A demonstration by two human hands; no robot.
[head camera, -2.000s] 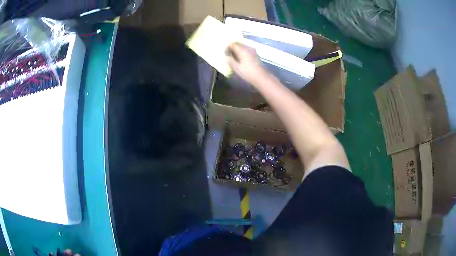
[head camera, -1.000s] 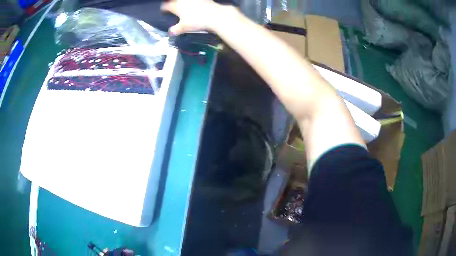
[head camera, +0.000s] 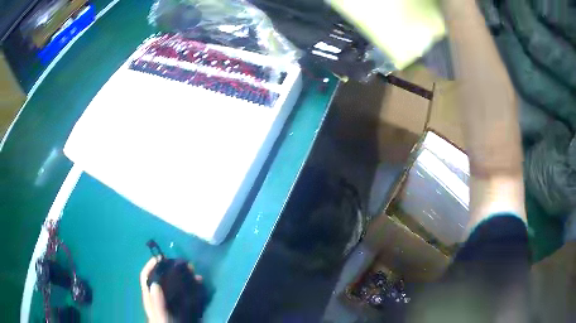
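Note:
My left hand (head camera: 152, 291) is at the bottom edge, partly cut off, with its fingers around a black plastic part (head camera: 181, 287), likely a bracket; a small prong sticks up from it. My right forearm (head camera: 489, 126) reaches up the right side, and the hand is cut off by the top edge. A pale yellow sheet (head camera: 395, 28) with dark material beside it is at the top, next to that forearm. The white foam tray (head camera: 170, 151) lies on the green bench, with rows of dark speakers and red wires (head camera: 208, 69) at its far end.
Clear plastic wrap (head camera: 252, 28) lies beyond the tray. Wired black parts (head camera: 63, 281) lie at lower left. A carton (head camera: 410, 243) with white foam slabs (head camera: 436, 186) stands to the right, above a lower carton of dark round parts (head camera: 382, 290). Grey sacks (head camera: 549, 145) are at far right.
The view has swung, so the tray sits further right. My right arm has reached to the top edge, and the yellow sheet is at the top. My left hand has come into clearer view.

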